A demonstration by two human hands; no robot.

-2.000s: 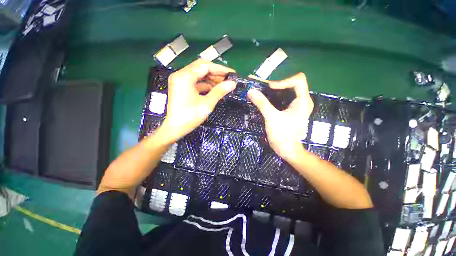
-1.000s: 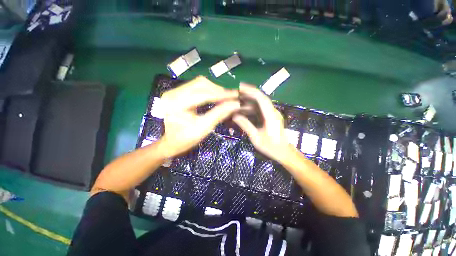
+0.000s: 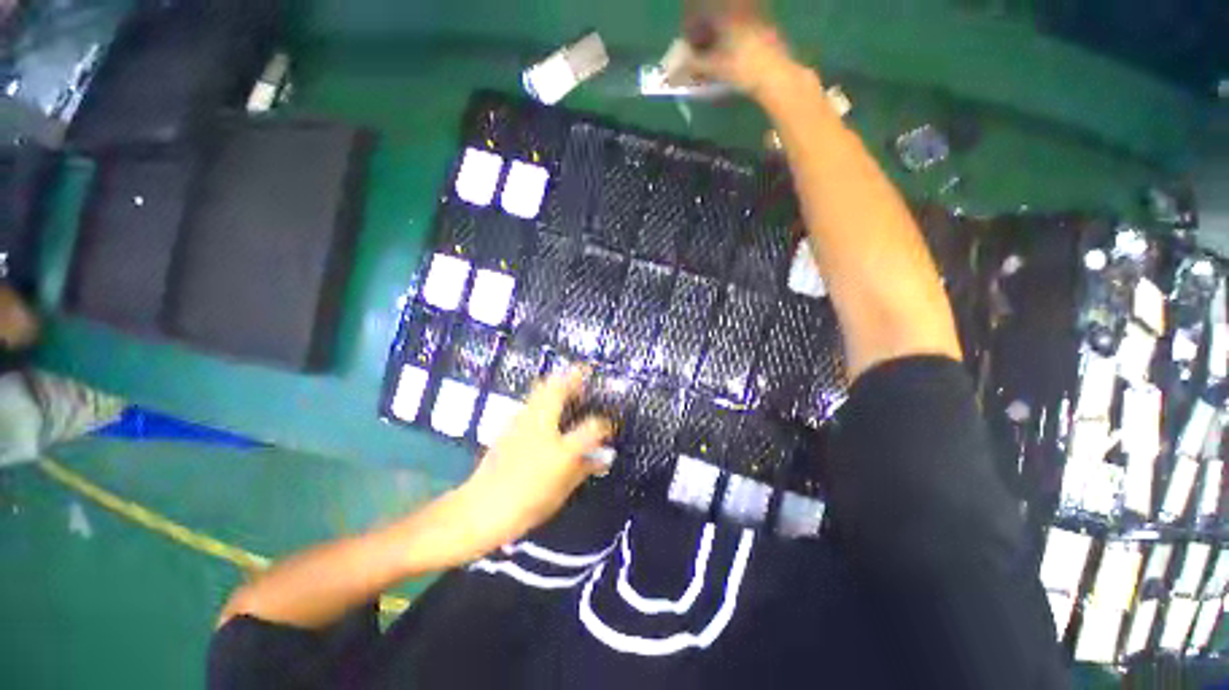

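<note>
The black compartment tray (image 3: 647, 276) lies in front of me, with white squares (image 3: 524, 189) in some pockets. My left hand (image 3: 539, 445) is low over the tray's near edge, thumb and fingers apart, with nothing visible between them. A small pale piece shows by its thumb. My right hand (image 3: 735, 57) is stretched out beyond the tray's far edge and is blurred. Something dark shows at its fingertips; I cannot tell if it is gripped. A two-part piece (image 3: 663, 73) lies beside that hand, another (image 3: 566, 68) lies further left.
A dark flat tray (image 3: 263, 243) is at left. A parts tray crowded with long white pieces (image 3: 1143, 384) is at right. A small part (image 3: 922, 147) lies on the green bench beyond the tray. At the left edge, part of another person's sleeve (image 3: 47, 418) shows.
My hands were together above the tray around a dark piece. They have parted: the right moved far forward, the left came back near my body. The view has shifted.
</note>
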